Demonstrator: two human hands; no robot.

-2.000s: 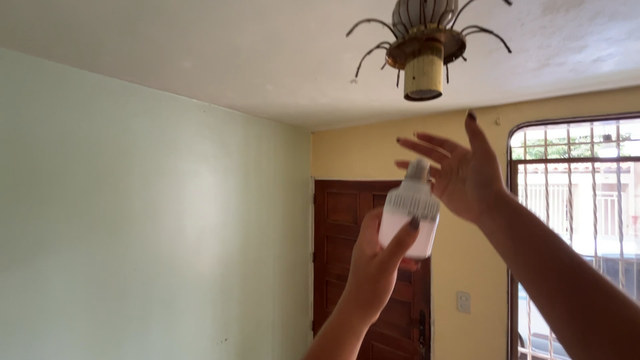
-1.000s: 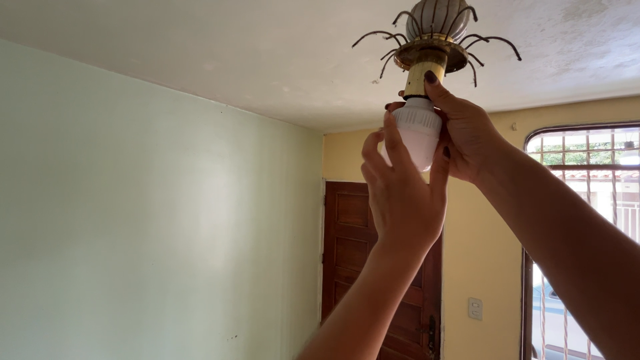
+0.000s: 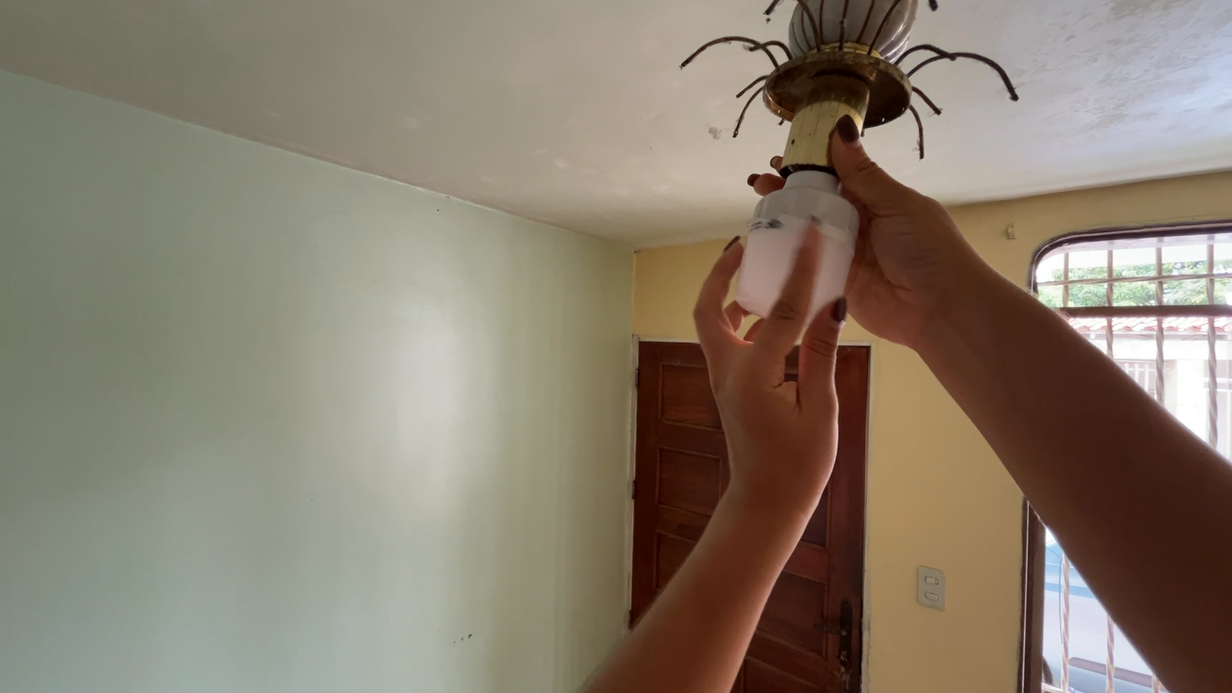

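Observation:
A white light bulb (image 3: 784, 260) hangs upright, its neck at the lower mouth of the yellowish socket sleeve (image 3: 818, 130) of a ceiling lamp. My left hand (image 3: 775, 366) reaches from below with its fingers spread around the bulb, touching its side. My right hand (image 3: 895, 241) grips the socket sleeve, thumb on the near side and fingertips showing behind it. The lamp has a brass-coloured disc (image 3: 784, 87), thin curved metal arms and a ribbed glass body (image 3: 852, 24) above. The bulb's base is hidden in the sleeve.
Curved metal arms (image 3: 972, 63) stick out around the lamp close under the ceiling (image 3: 385, 87). Behind are a brown panelled wooden door (image 3: 679, 472), a wall switch plate (image 3: 931, 587) and a barred window (image 3: 1136, 279). A pale green wall (image 3: 289, 385) stands on the left.
Two seconds ago the bulb was in my left hand below the lamp, and my right hand was open beside it. Both hands have risen; the bulb is now at the socket and my right hand holds the sleeve.

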